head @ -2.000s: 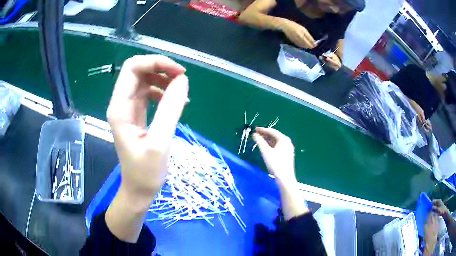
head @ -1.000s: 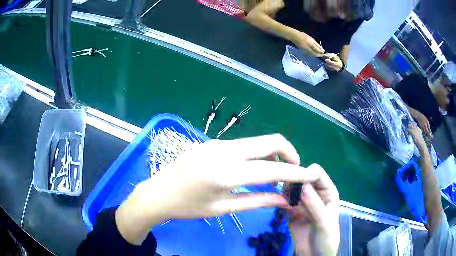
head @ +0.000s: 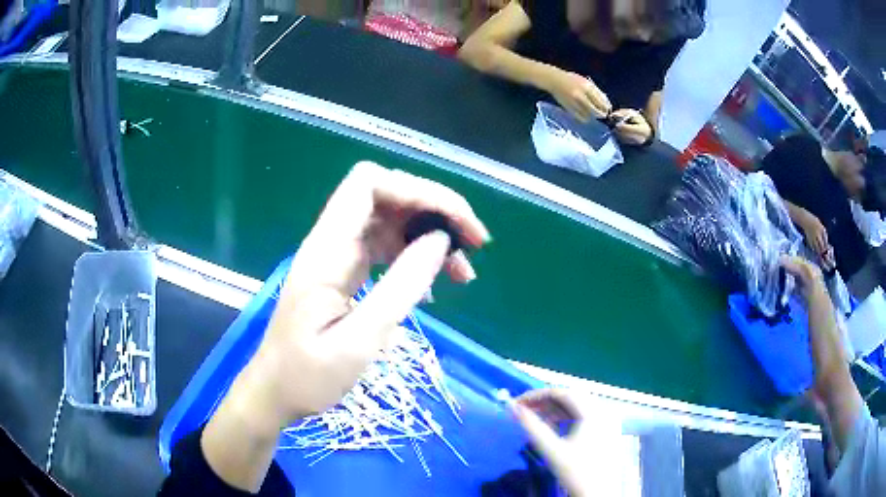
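Observation:
My left hand (head: 335, 311), bare, is raised over the blue tray (head: 219, 374) and pinches a black housing (head: 427, 227) between finger and thumb. My right hand (head: 562, 432) is lower right, over the tray's right side, blurred; a small white tip, apparently the end of a white lead (head: 502, 395), shows at its fingertips. White leads (head: 389, 388) lie heaped in the tray, partly behind my left hand. Loose black housings (head: 510, 482) lie at the tray's near right, partly hidden by my right hand.
A green belt (head: 583, 291) runs beyond the tray, with a wired assembly (head: 133, 126) at far left near a metal post (head: 97, 126). Clear tubs stand left (head: 112, 330) and right (head: 661, 461). Coworkers sit across; another person's arm (head: 826, 340) reaches over the belt at right, by a blue tray (head: 777, 340).
My hands were together around a black piece; now they are apart, left raised with a housing, right lower. The two wired assemblies beyond the tray are gone from there. The right-hand blue tray has shifted left.

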